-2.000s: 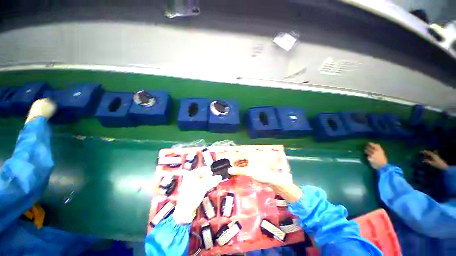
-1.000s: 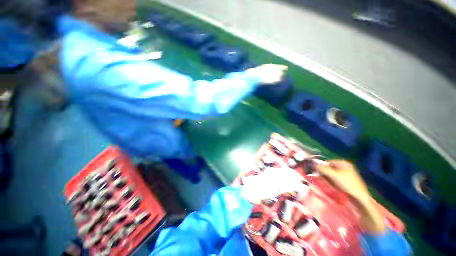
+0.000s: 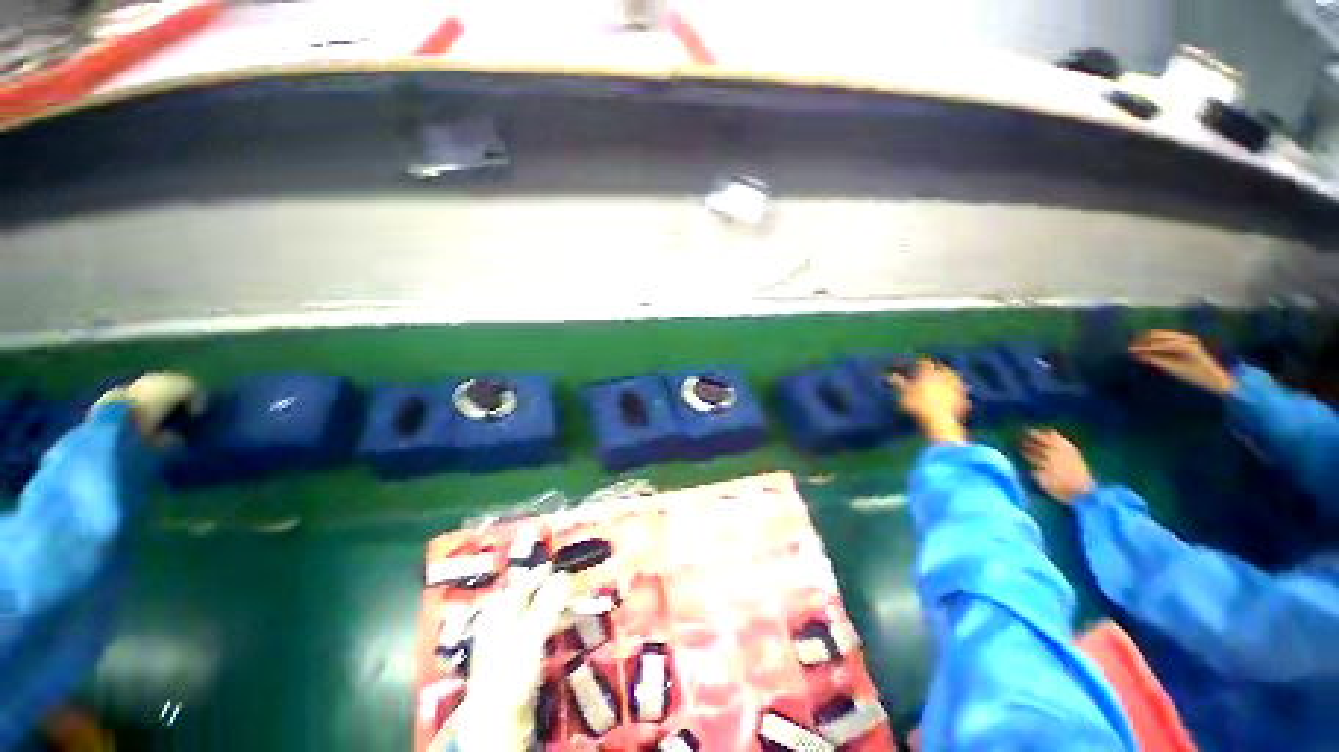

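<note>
A red tray (image 3: 720,536) lies in front of me with dark watch-like pieces and pale speckled bands in its pockets. My left hand (image 3: 507,654), in a white glove, is over the tray's left part. A dark oval watch piece (image 3: 583,555) is just beyond its fingertips; whether they grip it is unclear. My right hand (image 3: 933,400) looks bare and reaches past the tray onto a blue holder (image 3: 837,409). Its fingertips are at a small dark thing on the holder, too blurred to tell if held.
Paired blue holders stand in a row on the green belt (image 3: 588,353); two hold round watches with pale rims (image 3: 485,398), (image 3: 708,392). A neighbour's gloved hand (image 3: 154,400) is at left, another neighbour's hands (image 3: 1060,466) at right. A red tray edge (image 3: 1138,691) shows lower right.
The view swung left to a neighbour and a filled tray, then came back. My right hand has left the tray for the holders. My left hand stays over the tray.
</note>
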